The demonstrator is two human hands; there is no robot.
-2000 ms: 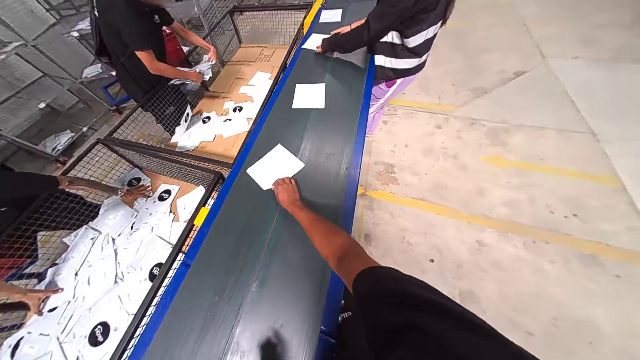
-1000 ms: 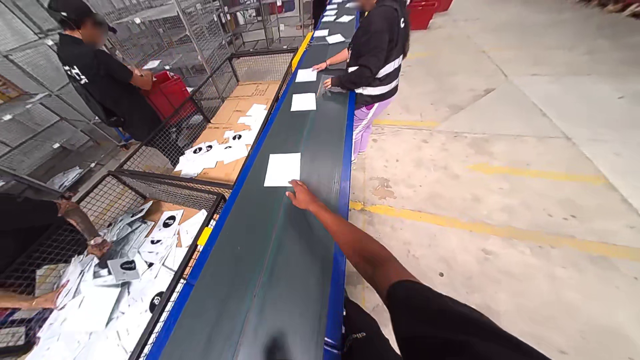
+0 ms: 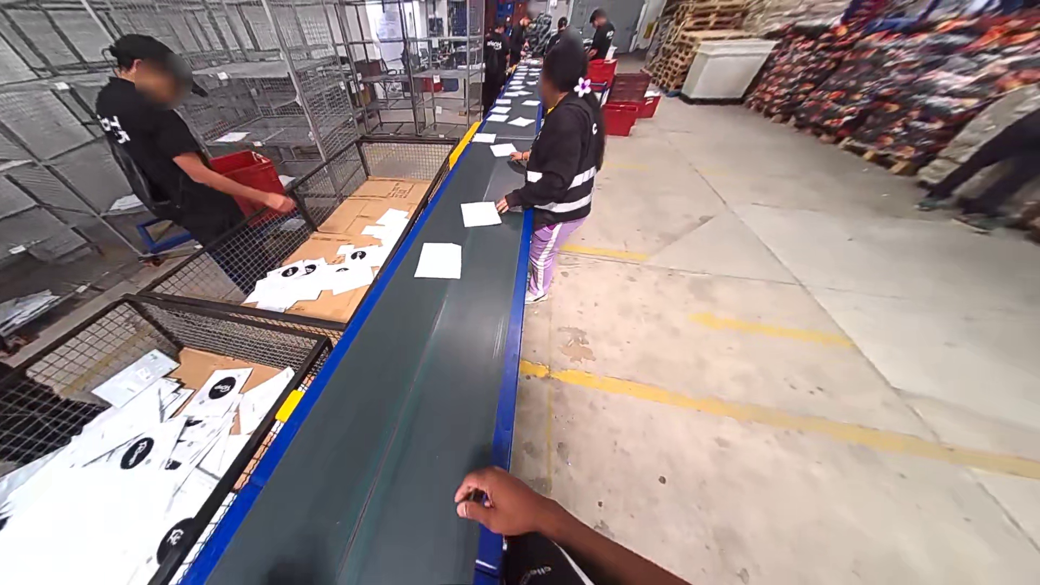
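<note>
My right hand is over the right edge of a dark green conveyor belt with blue side rails. Its fingers are loosely curled, with a gap between thumb and forefinger and no envelope in them. Further up the belt lies a flat white envelope, out of my hand's touch. Beyond it, a co-worker's hand touches another white envelope. More white envelopes lie spread along the far belt. My left hand is out of view.
Left of the belt stand a near wire-mesh cage heaped with white envelopes and a farther one lined with cardboard. A person stands by a red crate. A co-worker stands at the belt's right. Yellow lines mark the floor.
My right hand has drawn back toward me, away from the envelope it was at earlier. That envelope is now farther up the belt. The view has tilted up.
</note>
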